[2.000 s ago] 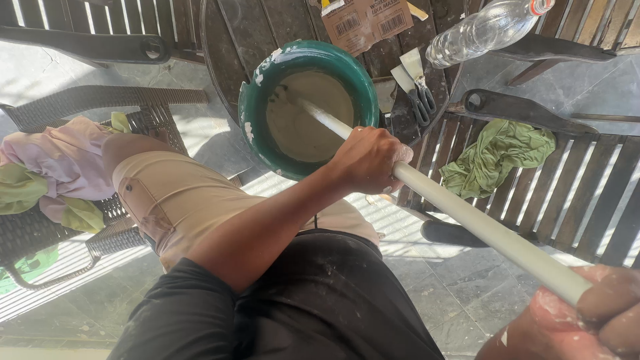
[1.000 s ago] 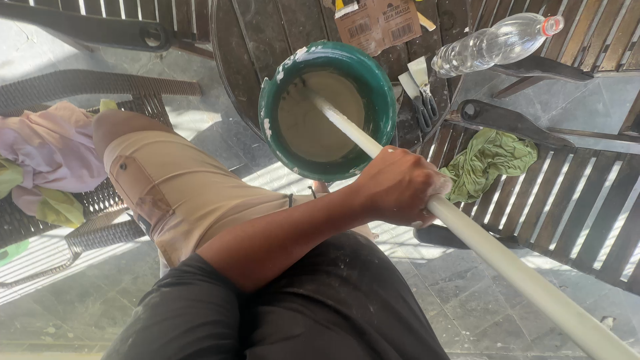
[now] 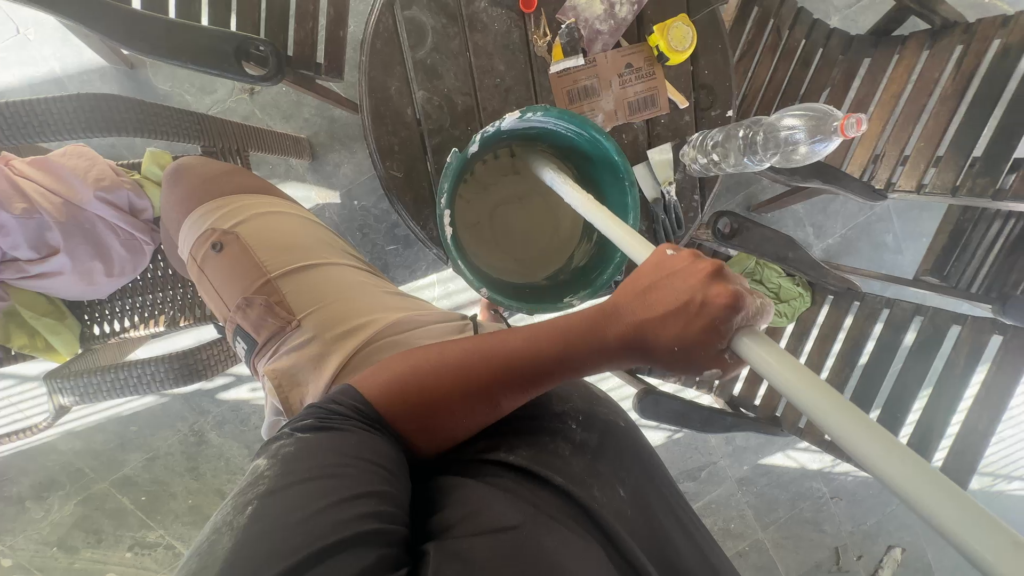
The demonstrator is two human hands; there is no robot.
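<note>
My left hand (image 3: 690, 310) is closed around a long pale pole (image 3: 848, 424), which slants from the lower right corner up to the bucket. The pole's far end dips into a greyish, wet-looking mixture (image 3: 520, 224) inside a green plastic bucket (image 3: 620, 184). Dried pale residue marks the bucket's rim, and light specks dot my knuckles. Beside the bucket's right side lie putty knives (image 3: 666, 196) with dark handles. My right hand is out of the frame. Whatever is at the pole's submerged tip is hidden by the mixture.
A round wooden table (image 3: 416, 120) holds flattened cardboard (image 3: 612, 86), a yellow tape measure (image 3: 674, 38) and keys (image 3: 542, 36). A clear plastic bottle (image 3: 772, 142) lies right. Slatted chairs (image 3: 880, 360), one bearing green cloth (image 3: 772, 290), and a wicker chair (image 3: 144, 316) with pink cloth (image 3: 76, 220) stand around.
My right hand, on the pole at the lower right two seconds ago, has left the view. My left hand remains around the pole. More of the tabletop shows as the view has shifted.
</note>
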